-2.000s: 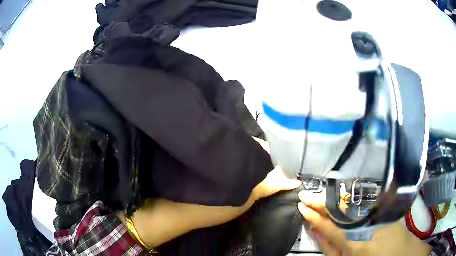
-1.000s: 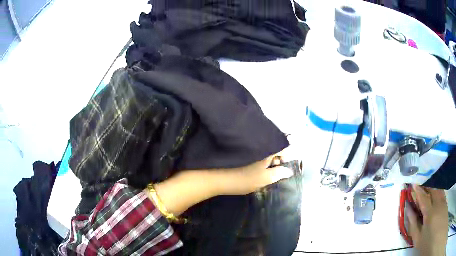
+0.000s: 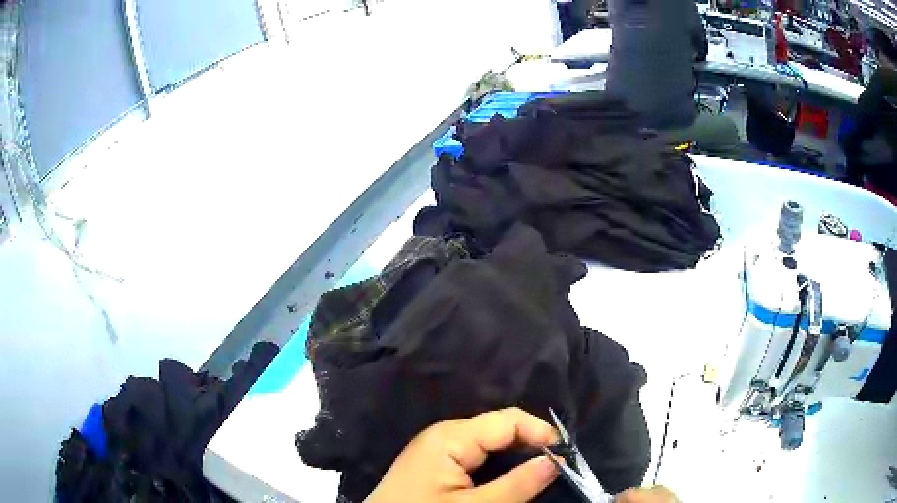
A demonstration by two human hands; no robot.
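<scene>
The black lining (image 3: pixel 462 344) with some dark plaid cloth (image 3: pixel 344 309) lies heaped at the front left of the white table. My left hand (image 3: pixel 482 457) pinches a bit of dark cloth between thumb and finger at the bottom centre. My right hand (image 3: pixel 646 494) is mostly cut off by the lower edge. It holds small scissors (image 3: pixel 582 479), whose open blades point up and left at the pinched spot. The scissors' handles are hidden. The sewing machine head (image 3: pixel 777 339) stands to the right, away from both hands.
A pile of black pieces (image 3: pixel 580 182) lies behind the heap, by a blue bin (image 3: pixel 448 147). More dark cloth (image 3: pixel 157 422) hangs or lies at lower left. A white windowed wall (image 3: pixel 197 39) runs along the left. People and other tables show at the back right.
The view has lifted and turned left. My right hand has brought the scissors from beside the machine to my left hand. The garment and my left hand are now away from the needle.
</scene>
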